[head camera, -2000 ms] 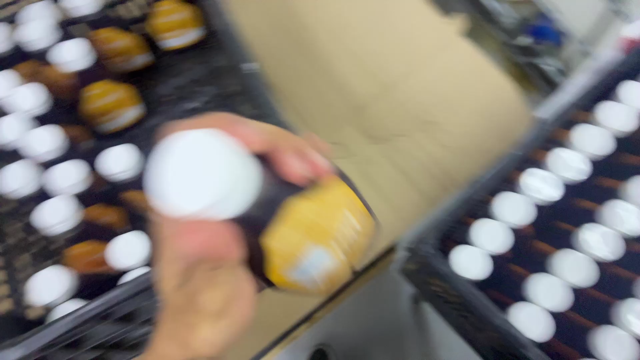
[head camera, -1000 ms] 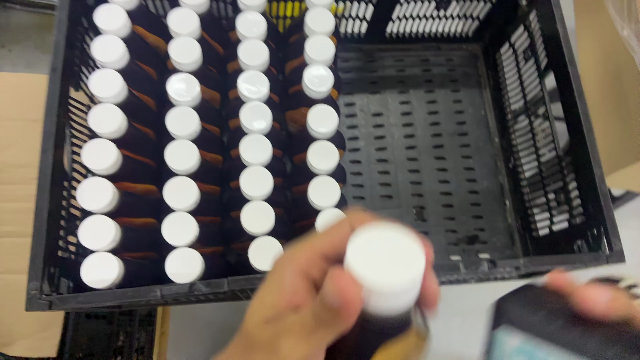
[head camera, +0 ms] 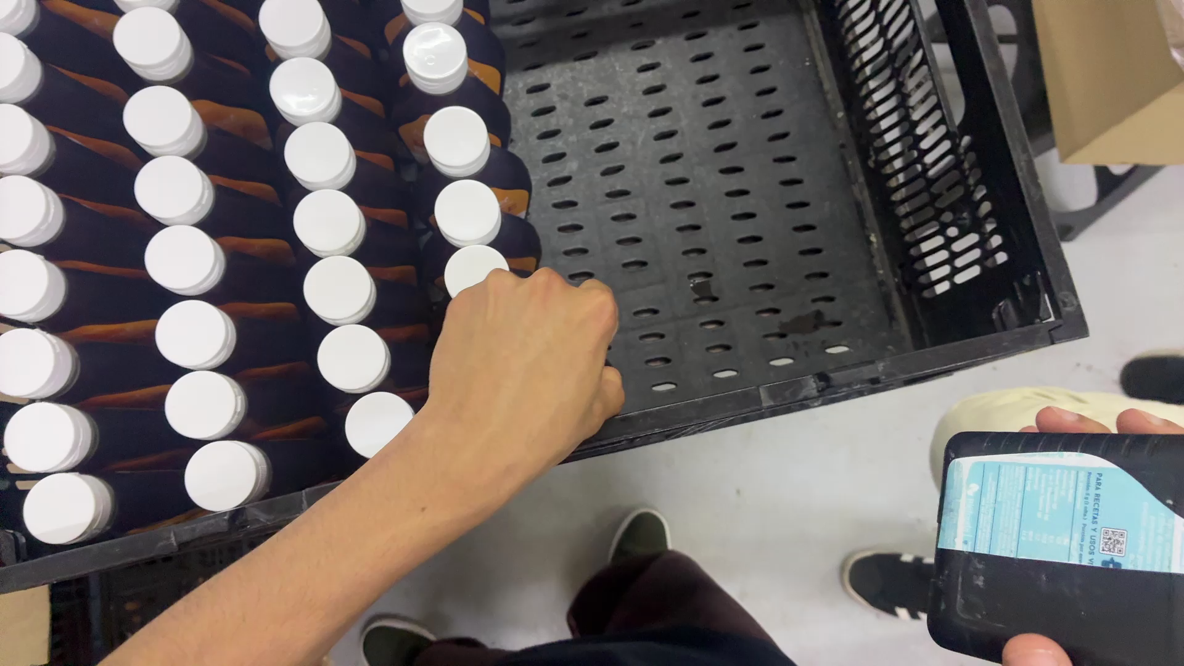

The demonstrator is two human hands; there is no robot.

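Observation:
My left hand [head camera: 527,361] reaches over the near wall of a black plastic crate [head camera: 703,398], back up and fingers curled down, at the near end of the rightmost row of dark bottles. Just beyond its knuckles is a white bottle cap [head camera: 474,268]. Whatever lies under the palm and fingers is hidden. At the lower right, my right hand [head camera: 1091,421] grips a black plastic container [head camera: 1036,592] with a blue printed label, its fingers along the far edge and its thumb at the near edge. Several rows of white-capped dark bottles [head camera: 338,289] stand upright in the crate.
The crate's slotted floor [head camera: 684,203] shows right of the bottles, bounded by a perforated side wall [head camera: 934,185]. A cardboard box [head camera: 1110,83] stands at the upper right. Below are the grey floor [head camera: 740,490], dark shoes [head camera: 643,535] and another person's striped shoe [head camera: 888,583].
My left hand held a white-capped bottle in both earlier frames, over a carton and then before the crate. It is now inside the crate's near edge, palm down. The view has shifted a lot.

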